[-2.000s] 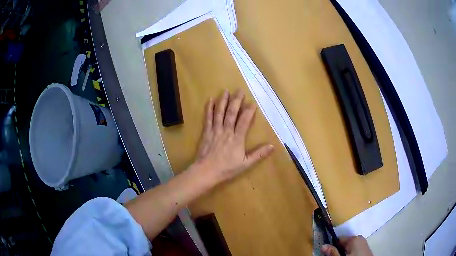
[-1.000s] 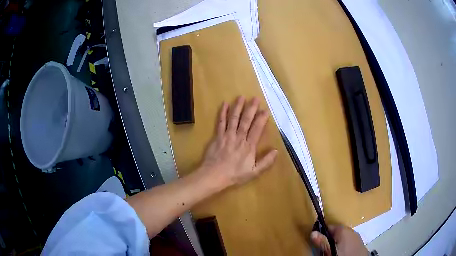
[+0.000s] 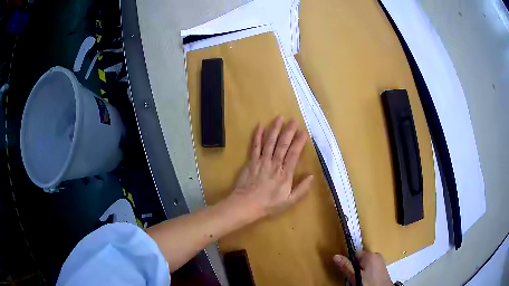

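My left hand (image 3: 272,173) lies flat, fingers spread, on the nearer tan card pattern (image 3: 257,78). My right hand (image 3: 371,269), cut off by the bottom edge, grips the black shears (image 3: 334,192). Their long blades run along the card's right edge, beside the white marker paper (image 3: 321,125). The blade tips are hard to make out. A dark pattern weight (image 3: 212,103) lies on the card's upper left, and another weight (image 3: 238,268) lies at the bottom. A handled pattern weight (image 3: 406,159) rests on the farther card pattern (image 3: 357,84).
A whitish-grey bucket (image 3: 70,131) stands on the dark floor left of the table's metal edge (image 3: 146,105). White scraps (image 3: 83,53) lie on the floor. A long black strip (image 3: 435,123) lies beside the farther card. Another white sheet (image 3: 491,268) shows at the lower right.
The view has shifted, so the bucket and cards sit differently in it. My left hand stays flat on the card. The shears and right hand remain at the card's right edge, with the shears slightly farther up it.
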